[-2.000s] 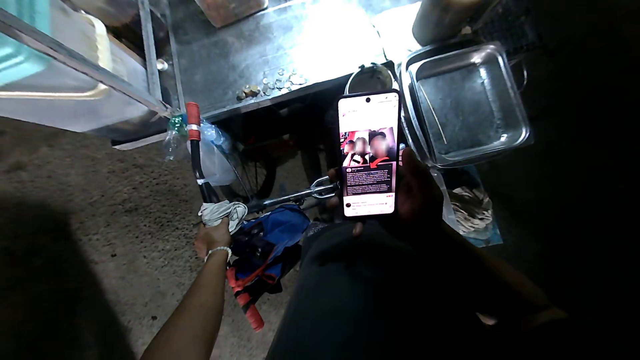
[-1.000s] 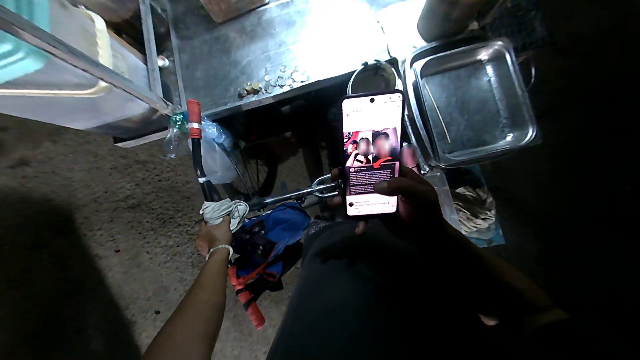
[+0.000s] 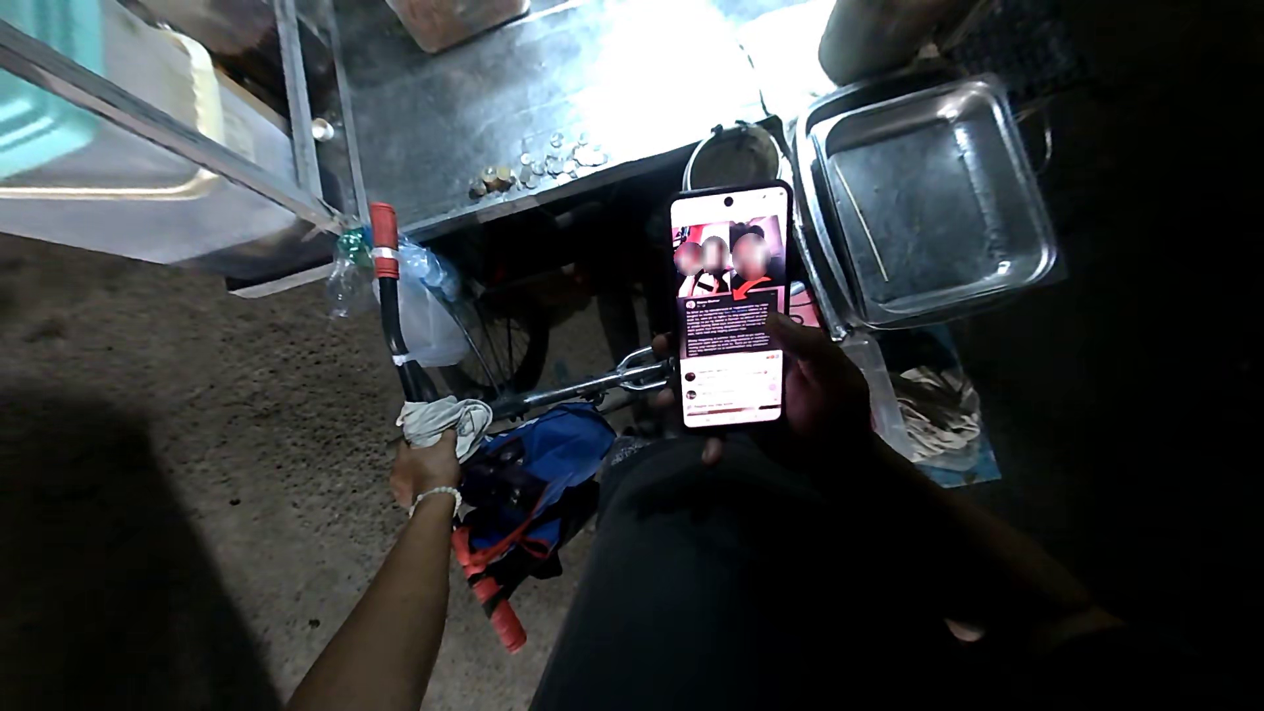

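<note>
My right hand (image 3: 820, 390) holds a lit smartphone (image 3: 732, 316) upright, its thumb at the right edge of the screen, which shows a picture and text. My left hand (image 3: 427, 468), with a pale beaded bracelet (image 3: 435, 496) at the wrist, rests on a handlebar (image 3: 395, 326) where a white cloth (image 3: 444, 423) is wrapped around it. Its fingers are partly hidden by the cloth. Red tape covers both ends of the handlebar. A blue and black bag (image 3: 543, 464) lies against the bar, just right of my left hand.
Coins (image 3: 553, 166) lie near the edge of a metal counter (image 3: 425, 128). A rectangular metal tray (image 3: 928, 202) is at the right, beside a round container (image 3: 736, 158). Clear plastic bags (image 3: 430, 316) hang by the handlebar's upper end. A wheel (image 3: 509, 346) is under the counter. A crumpled cloth (image 3: 938, 415) lies lower right.
The thumb of my right hand moved in over the screen and is now back near its right edge. The screen's content has shifted slightly upward. My left hand stays at the cloth.
</note>
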